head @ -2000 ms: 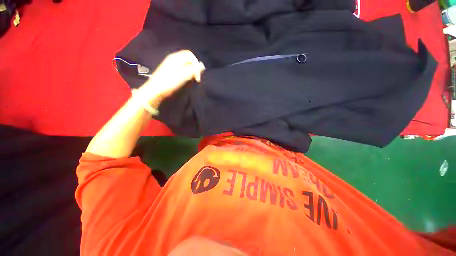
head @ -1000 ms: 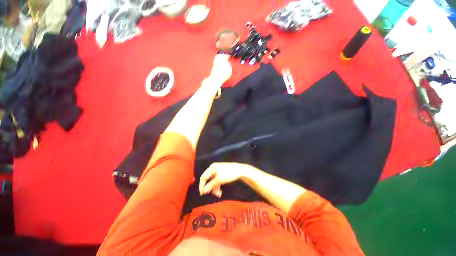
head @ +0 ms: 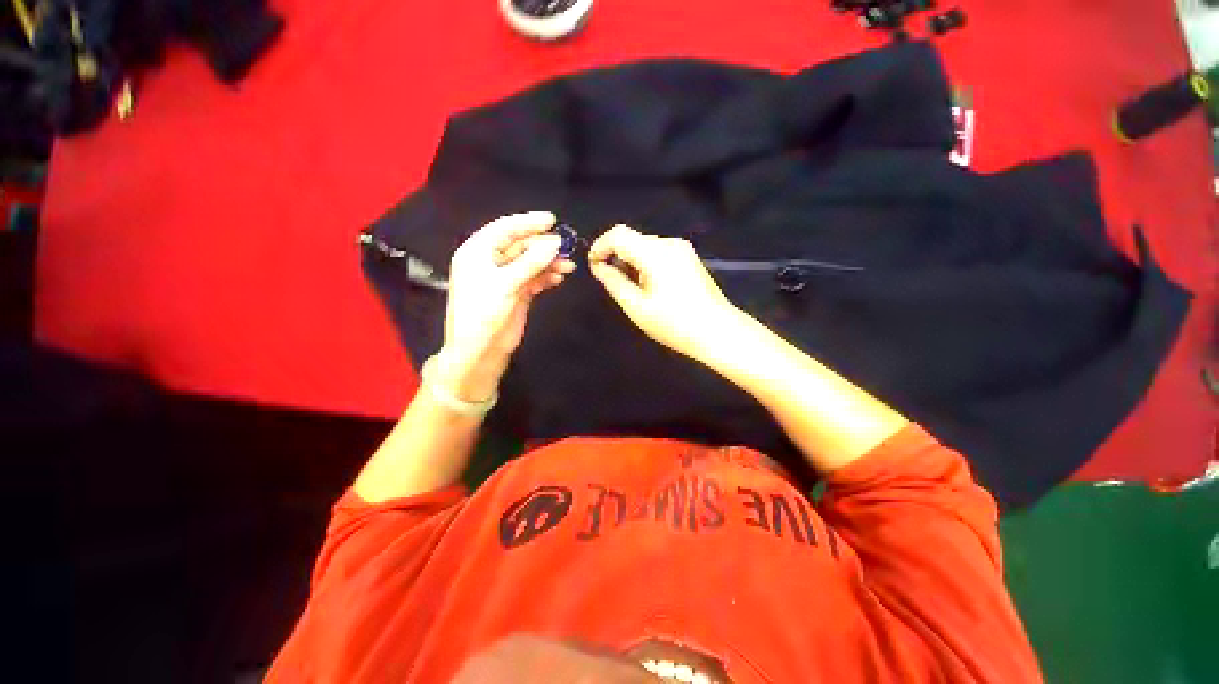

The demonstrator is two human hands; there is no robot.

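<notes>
A dark garment (head: 856, 374) lies spread in front of me, partly against my orange top. One dark round button (head: 791, 278) lies on it beside a narrow grey-blue strip (head: 749, 265). My left hand (head: 495, 287) pinches another dark button (head: 567, 242) between thumb and fingers, above the garment's left part. My right hand (head: 658, 283) is just right of that button, with thumb and fingertips pinched together and facing it. Any needle or thread between them is too small to make out.
Red-covered table (head: 241, 267). Beyond the garment are a white ring (head: 546, 16), cut off by the top edge, small black pieces (head: 893, 16) and a black spool (head: 1160, 107). Dark garments (head: 147, 47) lie at the far left.
My left hand has come back from the small black pieces and now holds a button. My right hand has risen to meet it over the garment. The view has shifted nearer the garment.
</notes>
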